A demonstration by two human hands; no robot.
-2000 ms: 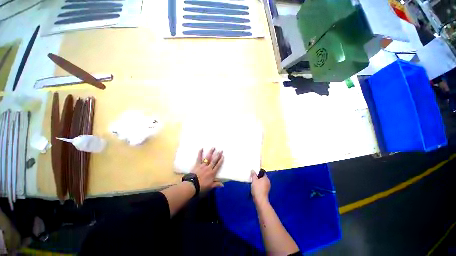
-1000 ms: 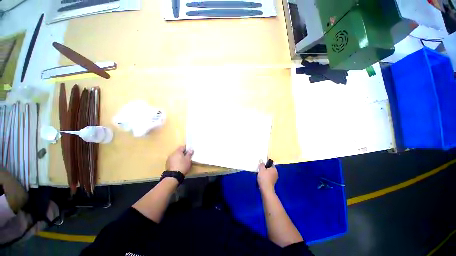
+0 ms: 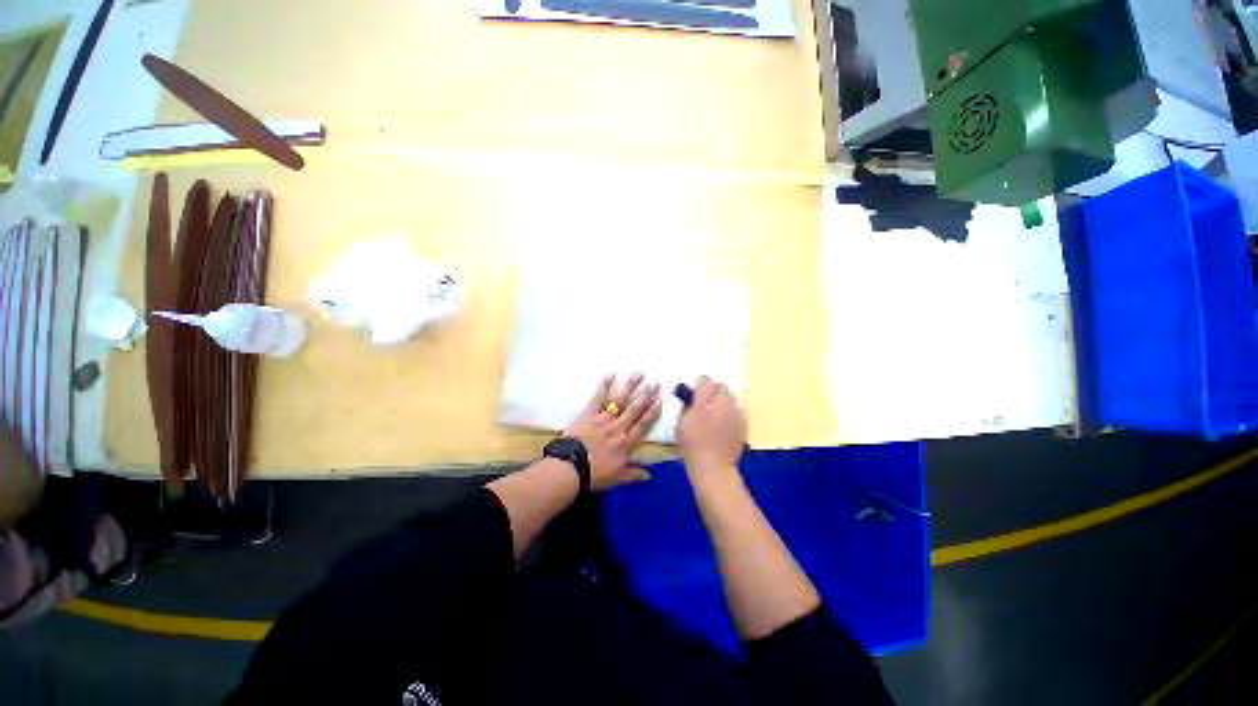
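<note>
A white sheet (image 3: pixel 621 324) lies on the tan board at the bench's front edge. My left hand (image 3: pixel 617 430) lies flat on the sheet's lower part, fingers apart, holding nothing. My right hand (image 3: pixel 712 425) is closed on a short black marker pen (image 3: pixel 683 395) over the sheet's lower right. Whether the pen's tip touches the sheet cannot be told. No marks show on the sheet.
Brown leather straps (image 3: pixel 207 331) lie at left with a white glue bottle (image 3: pixel 255 330) on them. White crumpled plastic (image 3: pixel 386 290) lies left of the sheet. A green machine (image 3: pixel 1021 117) and blue bin (image 3: pixel 1152 304) stand at right. Another blue bin (image 3: pixel 828 552) is below the bench edge.
My left hand has moved from the sheet's left corner to flat on top of it. My right hand has moved from the right corner onto the sheet with the pen. The view has shifted slightly.
</note>
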